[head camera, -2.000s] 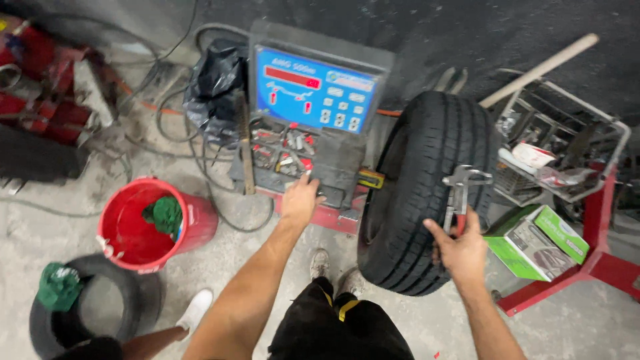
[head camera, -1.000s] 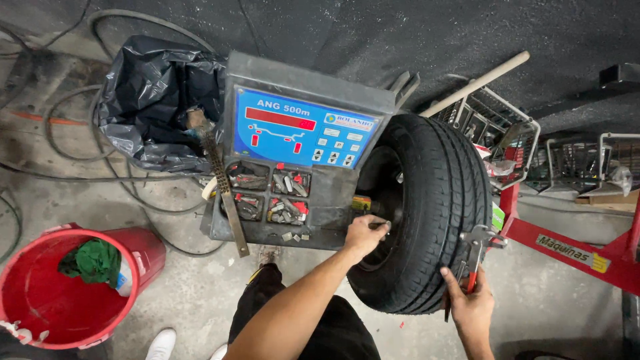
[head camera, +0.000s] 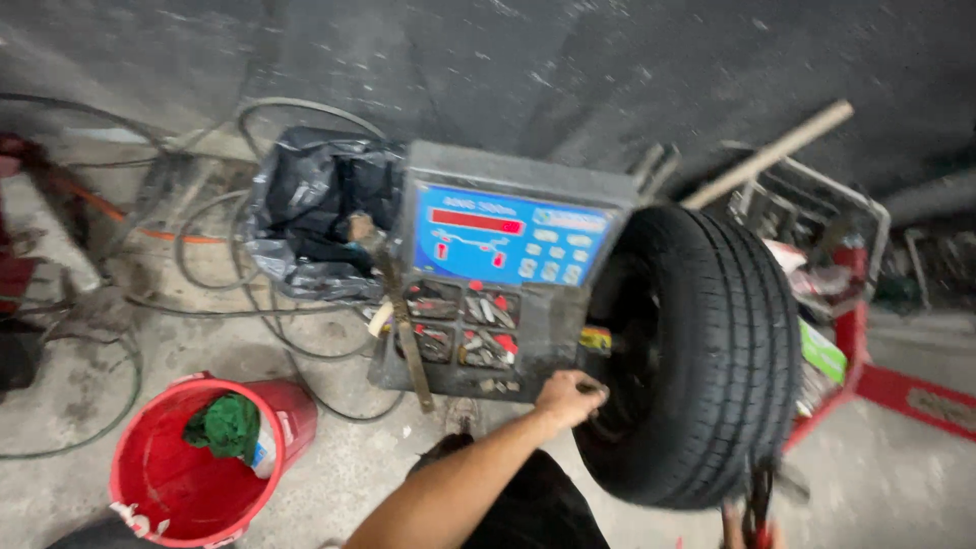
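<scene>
My left hand (head camera: 568, 398) is beside the inner rim of a mounted car wheel, its fingers closed on a small wheel weight (head camera: 589, 387). The wheel's black tyre (head camera: 720, 358) stands upright on the right side of a wheel balancer. At the bottom right my right hand (head camera: 751, 530) grips wheel-weight pliers (head camera: 760, 492) with red handles, by the lower tread; the view there is blurred. Left of the wheel is the balancer's blue control panel (head camera: 503, 235). Below the panel, a tray (head camera: 457, 328) holds sorted wheel weights in compartments, and a few small weights (head camera: 499, 386) lie at its front edge.
A long flat metal bar (head camera: 412, 351) lies across the tray's left side. Further left are a black plastic bag (head camera: 305, 213), cables on the floor and a red bucket (head camera: 297, 419) with a green cloth (head camera: 225, 427). A red metal frame (head camera: 907, 389) and wire basket (head camera: 877, 206) stand right of the tyre.
My left hand has gone from the weight tray to the wheel's rim. My right hand has moved with the pliers from the tread's middle down to its lower edge.
</scene>
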